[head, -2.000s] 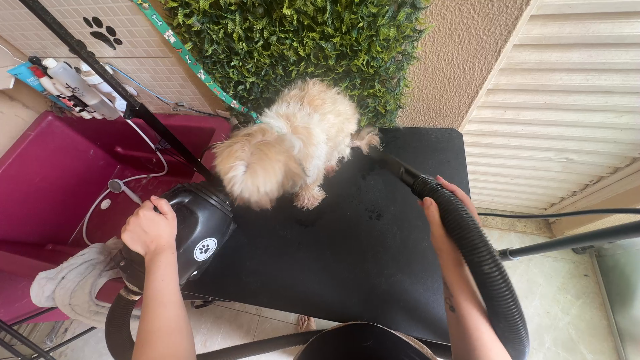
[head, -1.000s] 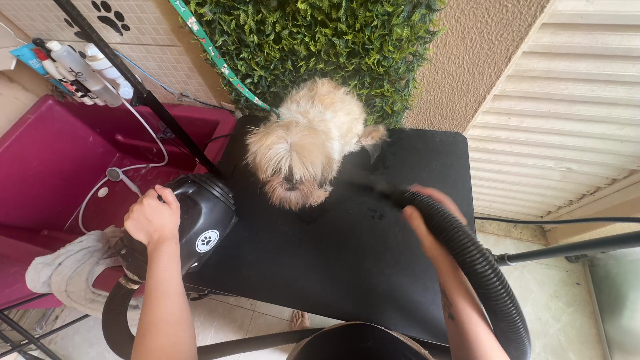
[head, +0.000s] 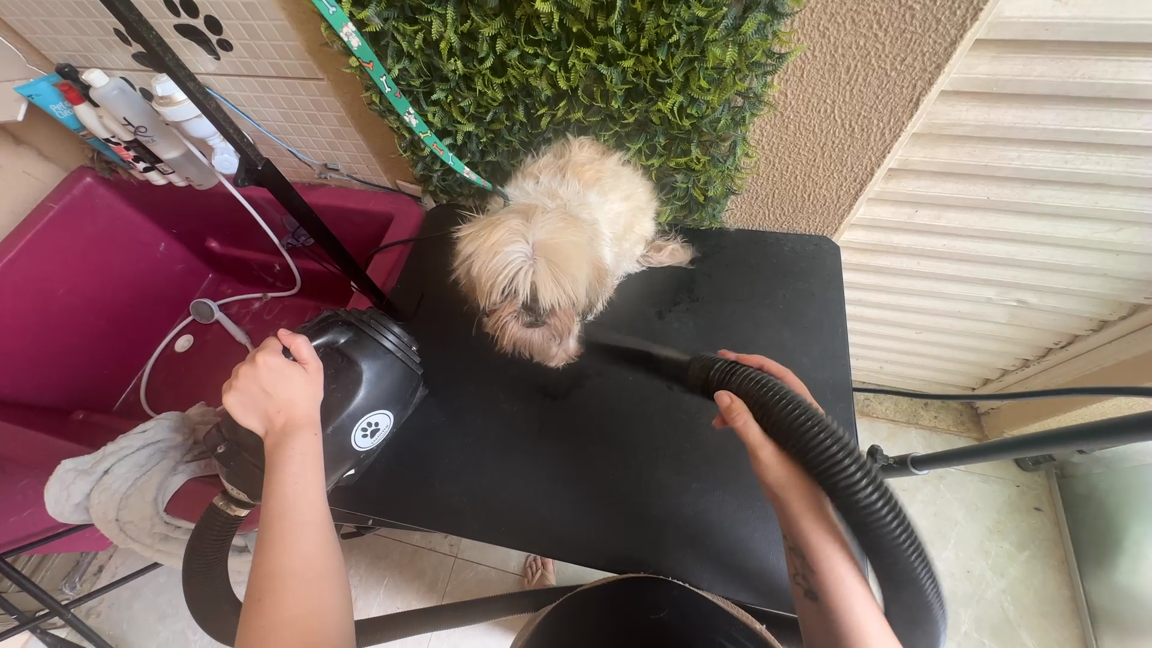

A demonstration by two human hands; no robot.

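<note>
A cream, shaggy dog (head: 576,234) is on a black grooming table (head: 576,459), its head lowered to the left of its body. A green patterned leash (head: 396,94) runs up and left from its neck. My left hand (head: 274,382) is closed on the top of a black pet dryer (head: 360,387) at the table's left side. My right hand (head: 765,405) grips the ribbed dryer hose (head: 810,432) near its end. The hose's dark nozzle (head: 643,355) points left at the dog's muzzle, close to it.
At left stands a magenta tub (head: 90,297) with a shower head (head: 205,311) and a grey towel (head: 126,486) over its edge. Bottles (head: 148,126) hang on the wall. A black metal arm (head: 261,171) slants to the table. Behind the dog is a leafy panel (head: 576,81).
The dog's head has lowered since one second ago. My right hand and the nozzle have moved left, nearer to the dog's muzzle. My left hand stays on the dryer.
</note>
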